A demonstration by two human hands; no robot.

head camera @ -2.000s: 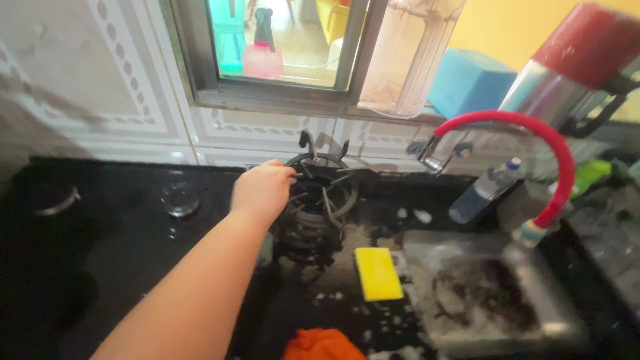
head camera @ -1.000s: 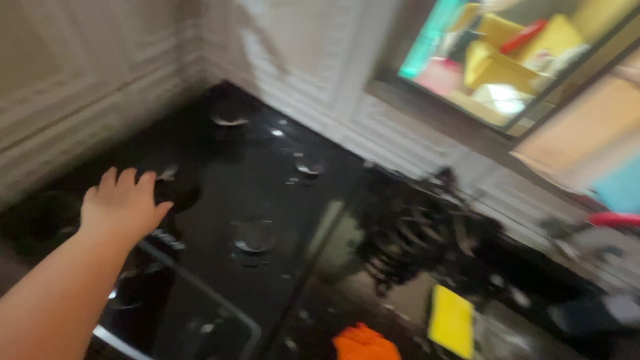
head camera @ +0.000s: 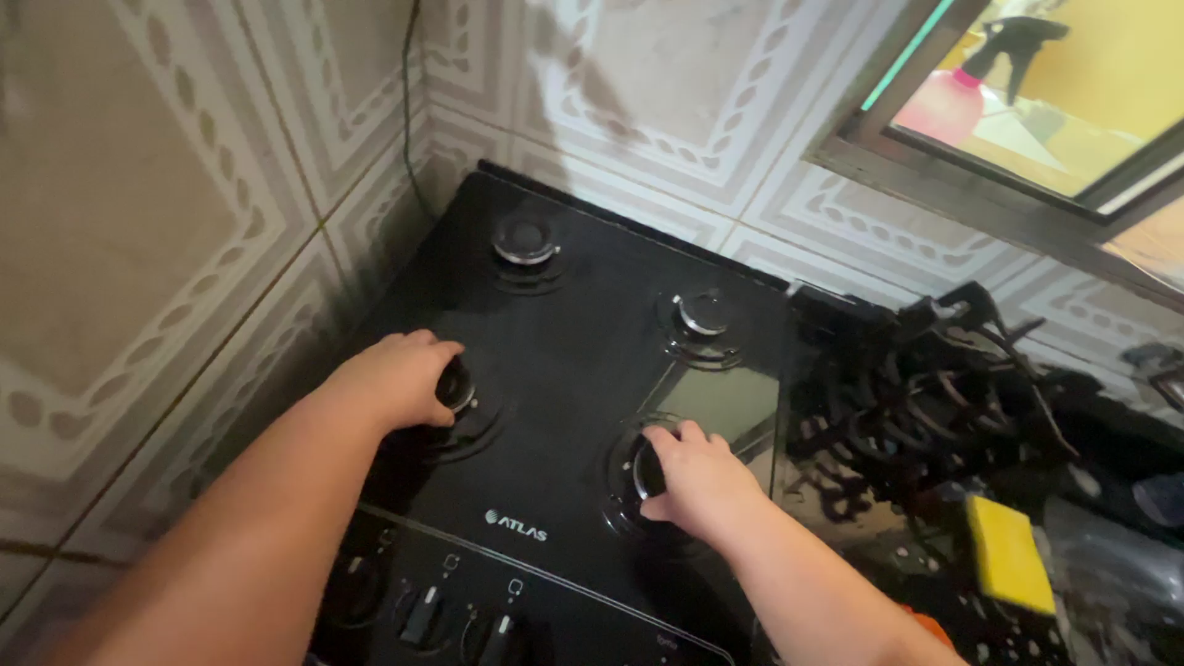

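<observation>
A black glass-topped Atlas gas cooktop (head camera: 564,407) fills the middle of the head view. My left hand (head camera: 404,379) curls its thumb and fingers around the front left burner (head camera: 455,387). Around the front right burner (head camera: 650,470) is my right hand (head camera: 694,476), its thumb and fingers at the burner's edge. Whether either hand grips its burner firmly cannot be told. The back left burner (head camera: 524,240) and back right burner (head camera: 703,313) are untouched. No pan grates sit on the cooktop.
Black metal pan grates (head camera: 925,379) are heaped on the counter at right. Nearer lies a yellow sponge (head camera: 1010,555), with a partly hidden orange cloth (head camera: 930,626) close by. Control knobs (head camera: 421,615) line the cooktop's front. Tiled walls meet behind it; a window frame (head camera: 980,194) is at upper right.
My left hand was over the cooktop's left side and is now at the front left burner. My right hand has come into view at the front right burner. The view has swung left since the earliest frame.
</observation>
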